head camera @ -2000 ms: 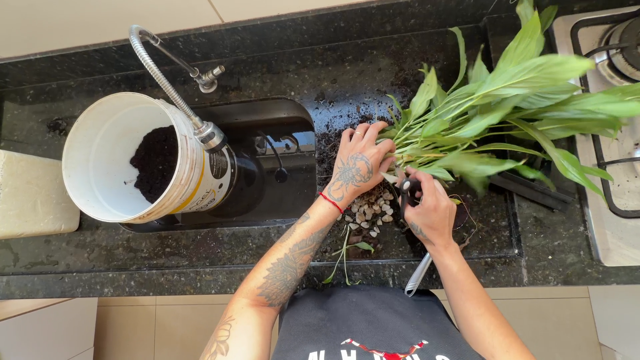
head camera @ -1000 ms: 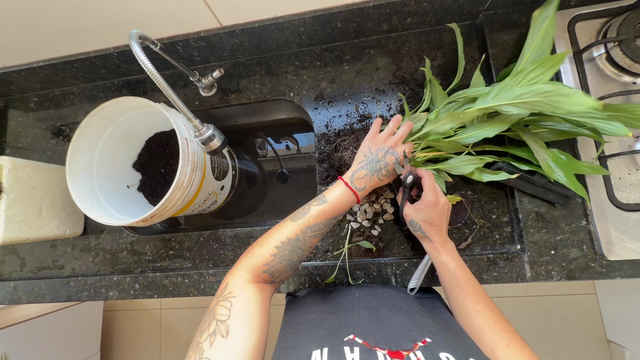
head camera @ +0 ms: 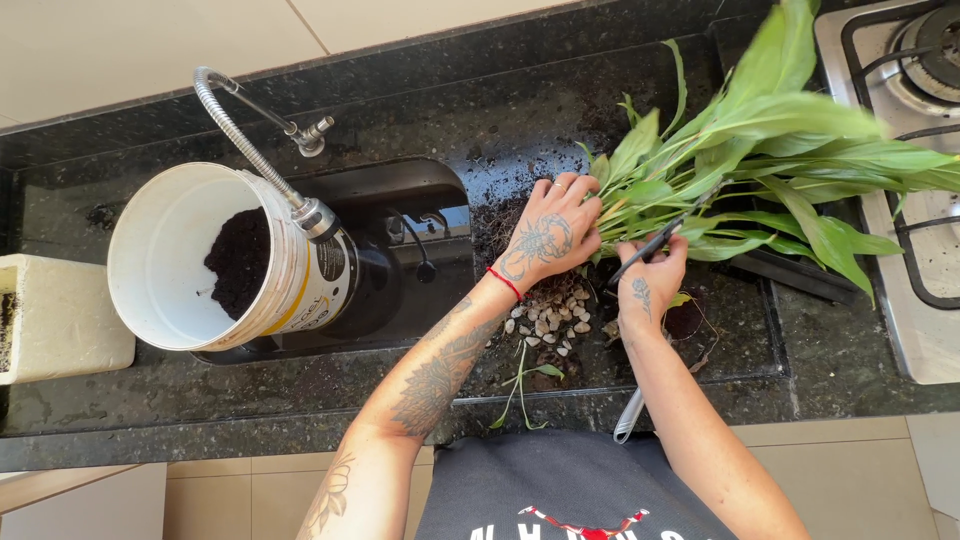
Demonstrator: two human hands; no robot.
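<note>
A leafy green plant (head camera: pixel 750 165) lies on its side on the dark stone counter, its leaves reaching right over the stove. My left hand (head camera: pixel 551 232) grips the base of the stems, with the roots (head camera: pixel 499 229) partly hidden beneath and left of it. Just right of it, my right hand (head camera: pixel 651 277) holds black-handled scissors (head camera: pixel 660 241), which point up and right among the stems; their blades are partly hidden by leaves. Below my left hand lie pale pebbles (head camera: pixel 551 319) in loose soil. A cut or loose sprig (head camera: pixel 521 386) rests near the counter's front edge.
A white bucket (head camera: pixel 161 262) with dark soil (head camera: pixel 240 262) stands tilted at the sink (head camera: pixel 382 300), under a flexible metal faucet (head camera: pixel 247 139). A whitish block-shaped container (head camera: pixel 71 319) is at far left. A stove (head camera: pixel 889 300) is at right. A metal handle (head camera: pixel 628 416) juts over the front edge.
My right hand has turned the scissors from near the stem base to point up and right into the leaves. My left hand stays at the stem base.
</note>
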